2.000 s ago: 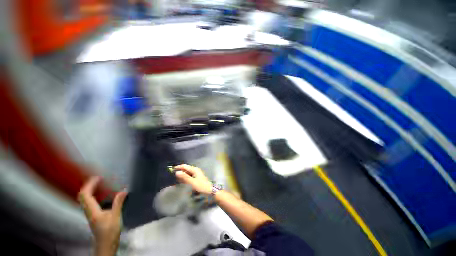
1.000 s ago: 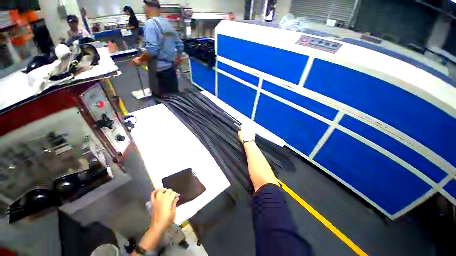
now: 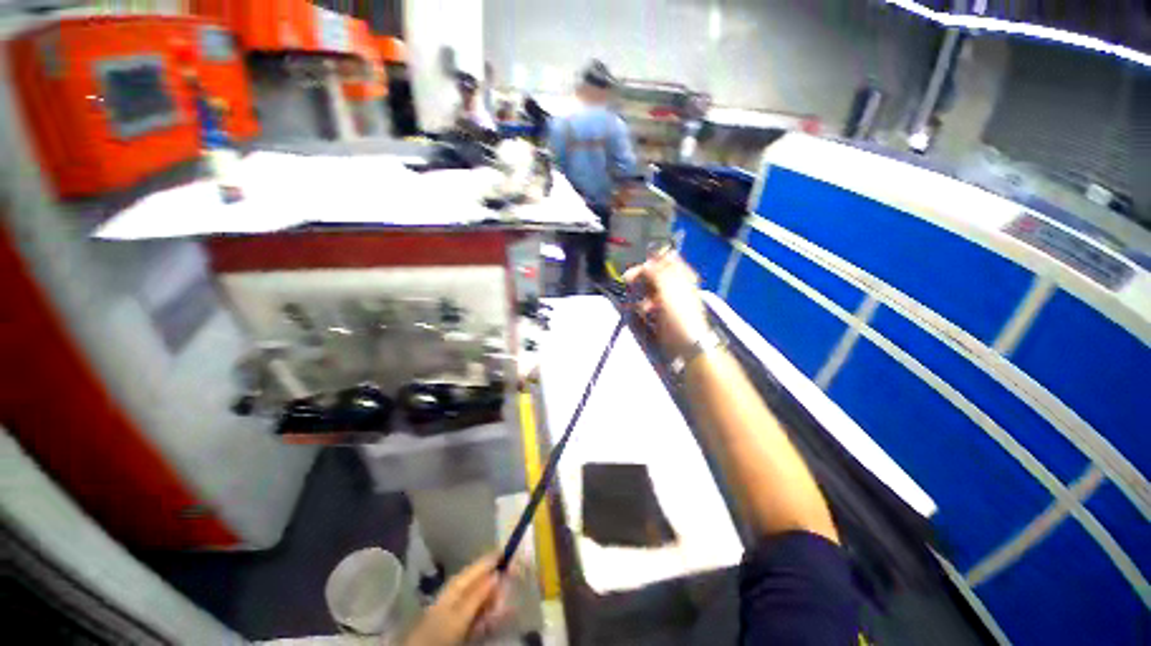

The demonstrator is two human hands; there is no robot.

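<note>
A long black belt strap (image 3: 564, 435) runs taut and slanting between my two hands, above the narrow white table. My right hand (image 3: 666, 300) holds its upper end, with a small pale thing at the fingertips that is too small to tell. My left hand (image 3: 465, 608) grips the lower part near the bottom edge, slightly blurred. The strap bundle (image 3: 839, 486) lies right of the white table, partly hidden by my right arm. A dark square pad (image 3: 621, 505) lies on the white table (image 3: 692, 530).
The edge-painting machine (image 3: 379, 316) with two black rollers (image 3: 429, 401) stands left of centre. A white bucket (image 3: 366, 591) is on the floor below it. The blue-and-white machine (image 3: 909, 341) runs along the right. A person (image 3: 588, 145) stands at the back. Orange boxes (image 3: 114, 101) are upper left.
The view has swung left since one second ago. My right hand has lifted a strap away from the bundle, and my left hand now holds its lower part.
</note>
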